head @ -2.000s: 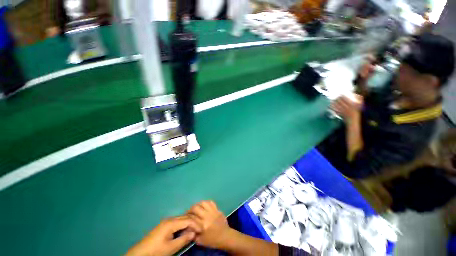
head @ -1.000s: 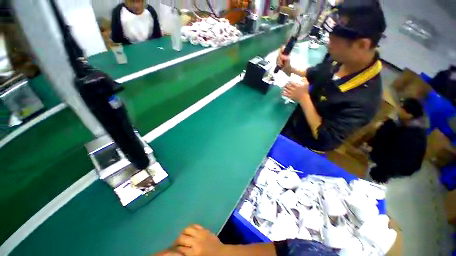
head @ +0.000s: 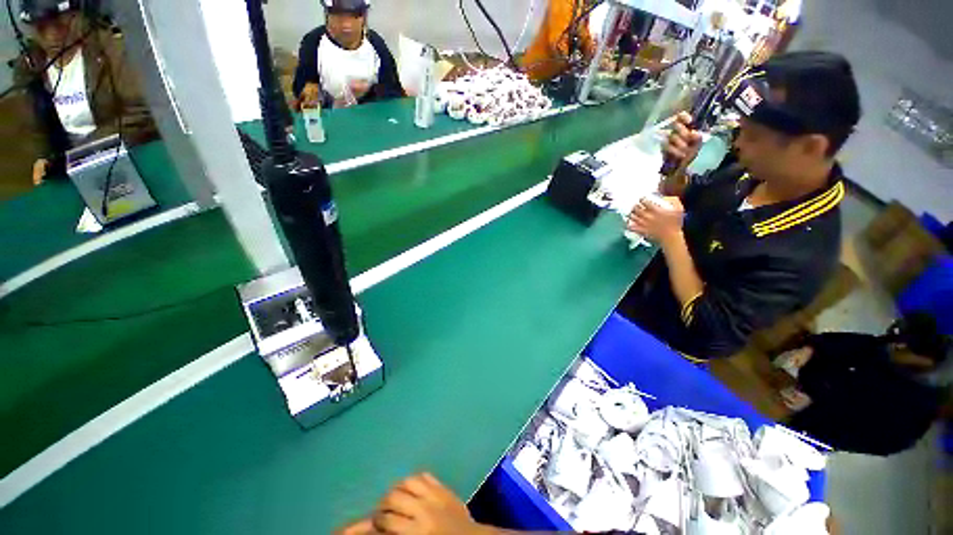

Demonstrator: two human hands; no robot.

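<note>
My right hand [head: 426,506] is at the bottom edge of the view, at the bench's near edge, with its fingers bent. My left hand [head: 361,527] is mostly cut off by the bottom edge; only a small part shows, touching the right hand. No object shows in either hand, but the undersides are hidden. A black electric screwdriver [head: 314,246] hangs in front of me, its tip over the front tray of a silvery screw feeder [head: 334,387]. A blue bin [head: 669,371] full of loose white parts [head: 721,467] is at the right of the bench edge.
The green bench [head: 460,324] has white edging strips. A worker [head: 763,230] at the right holds a screwdriver and a white part beside a black box [head: 580,186]. Two people sit across the line, near a pile of white parts [head: 491,96]. Another person crouches at far right.
The view has swung right, then slightly back, showing the people across more clearly. My hands stay together, lower in the picture than two seconds ago. The neighbouring worker has raised the screwdriver hand slightly.
</note>
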